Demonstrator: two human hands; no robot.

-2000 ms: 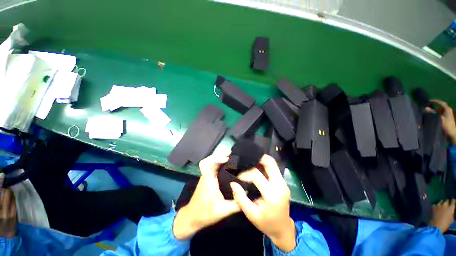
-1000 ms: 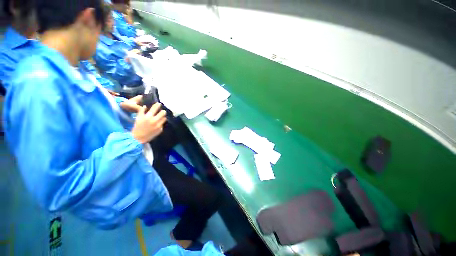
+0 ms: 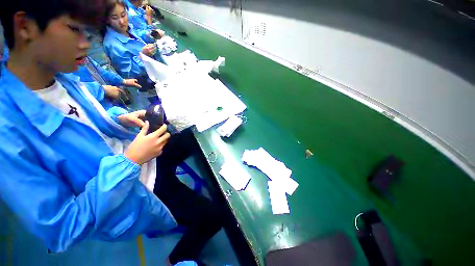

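Neither of my hands is in the picture; a small piece of blue sleeve shows at the bottom edge. Nearest in front of me, a flat black blank (image 3: pixel 315 251) lies on the green bench, cut off by the bottom edge. A black box piece (image 3: pixel 377 240) lies to its right, with a thin pale ring (image 3: pixel 359 221) at its far end. Another black box piece (image 3: pixel 386 174) with small gold marks lies farther back, slightly blurred. White cards (image 3: pixel 267 164) lie in a loose pile on the bench, with one white card (image 3: pixel 235 175) beside them.
A seated person in a blue smock (image 3: pixel 57 156) at the left holds a dark glossy device (image 3: pixel 155 117). White sheets (image 3: pixel 200 96) are heaped on the bench beside that person. More people in blue sit farther along. A grey-white panel (image 3: pixel 333 47) runs behind the bench.
My view has swung left from the box heap to the neighbours. My hands, earlier on a black piece, have left the picture. The neighbour's face has come into view.
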